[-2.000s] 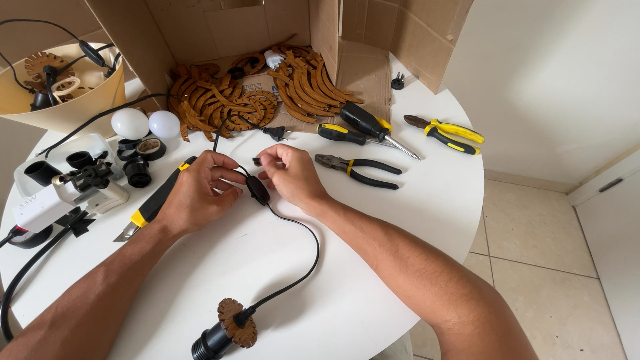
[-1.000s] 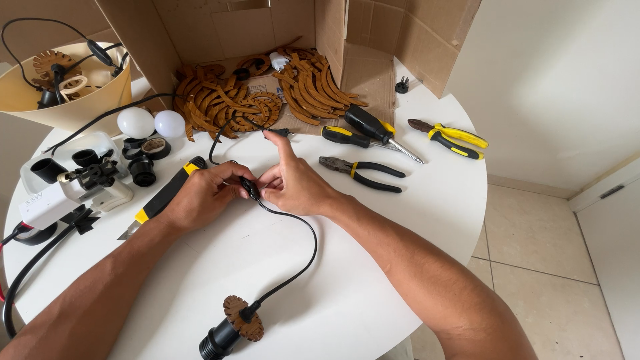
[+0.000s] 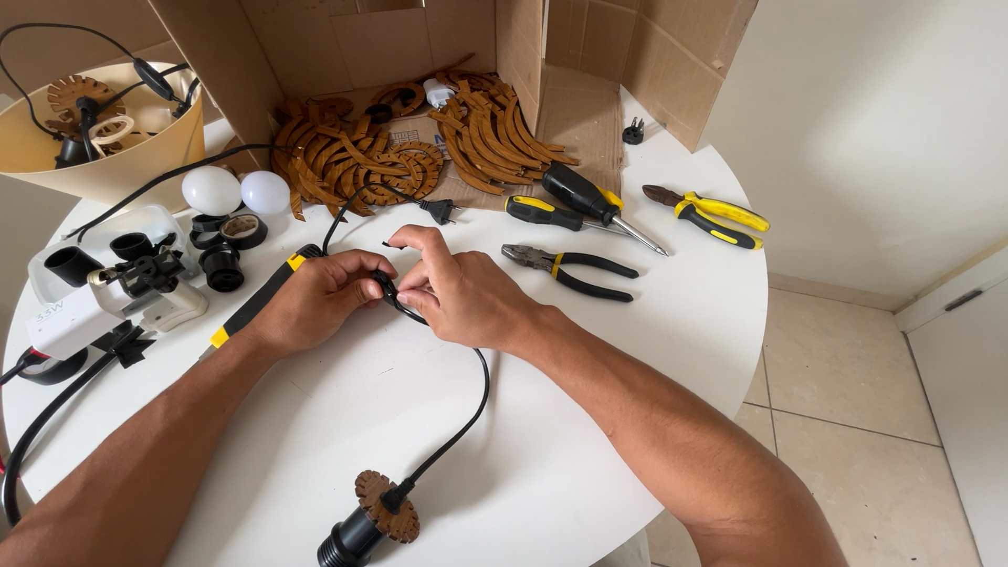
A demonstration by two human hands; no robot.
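My left hand (image 3: pixel 319 295) pinches a black inline cord switch (image 3: pixel 386 288) between thumb and fingers. My right hand (image 3: pixel 465 295) touches the switch and its cord from the right; a small black piece shows at its raised index fingertip. From there the black cord (image 3: pixel 485 386) curves down to a black lamp socket (image 3: pixel 350 539) with a notched wooden disc (image 3: pixel 387 506) around its neck. Beyond my hands, a two-pin plug (image 3: pixel 440 210) lies on its cord. A black and yellow utility knife (image 3: pixel 260 299) lies partly under my left hand.
On the round white table (image 3: pixel 567 378) are combination pliers (image 3: pixel 571 272), two screwdrivers (image 3: pixel 579 193), yellow-handled cutters (image 3: pixel 709 218), light bulbs (image 3: pixel 211 190) and a power adapter (image 3: pixel 75 321). An open cardboard box (image 3: pixel 520 55) holds curved wooden strips (image 3: pixel 339 161). A lampshade (image 3: pixel 169 118) stands at left.
The fingers of my right hand have shifted around the switch, and its index finger is now bent above it. My left hand still grips the switch.
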